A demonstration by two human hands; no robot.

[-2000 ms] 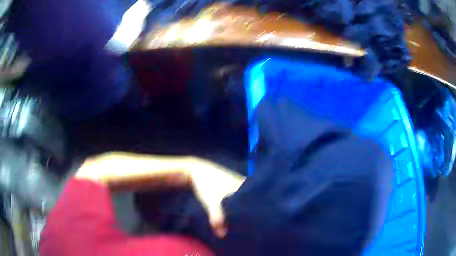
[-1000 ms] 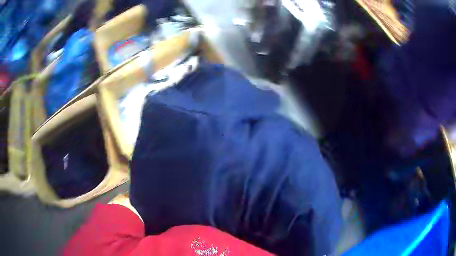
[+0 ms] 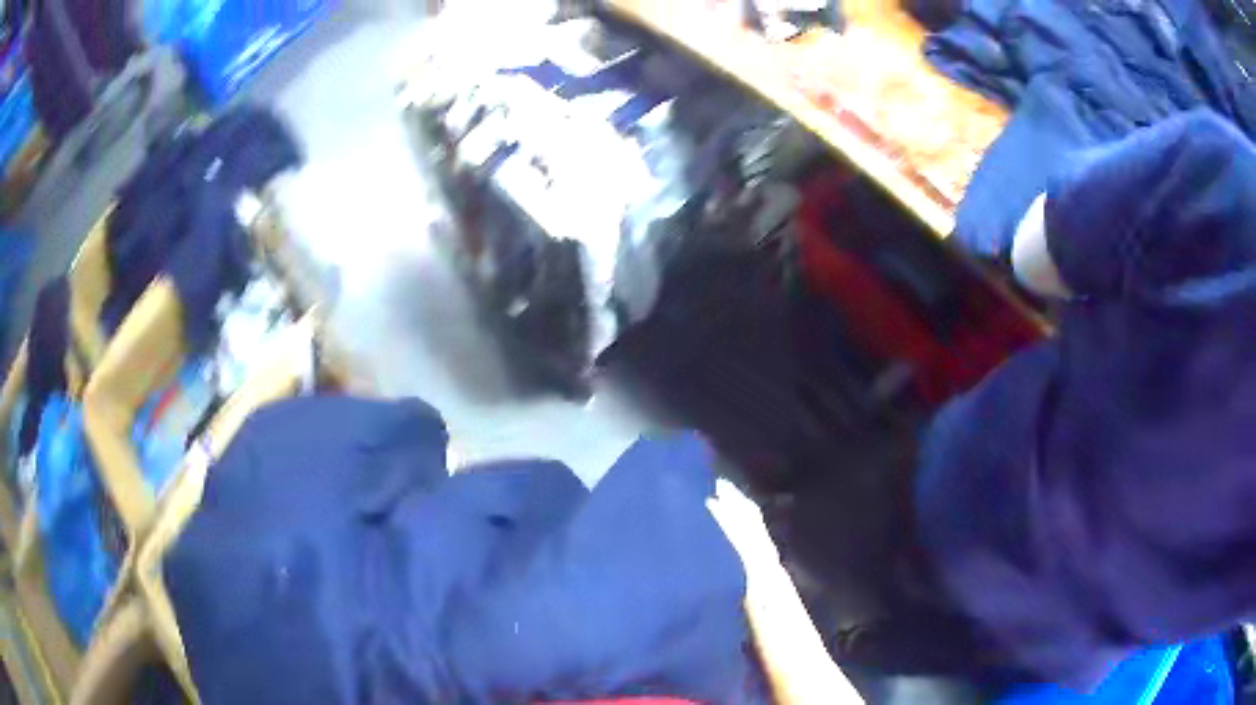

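A bundled navy garment fills the bottom left and middle, held up against my front, with a strip of red clothing below it. My right hand is at the garment's right edge, bright and blurred; its bare forearm runs down to the bottom edge. The cloth hides most of its fingers, but it holds the bundle. My left hand is not visible.
A person in dark purple-navy clothing is close at right, beside a brown table with navy cloth. Brown cartons stand at left. White and dark scraps lie ahead on the grey floor.
The view has swung from the blue bin to the cartons, then towards the scraps and table. The garment is out of the bin and bundled against me. My right forearm has appeared; my left has left view.
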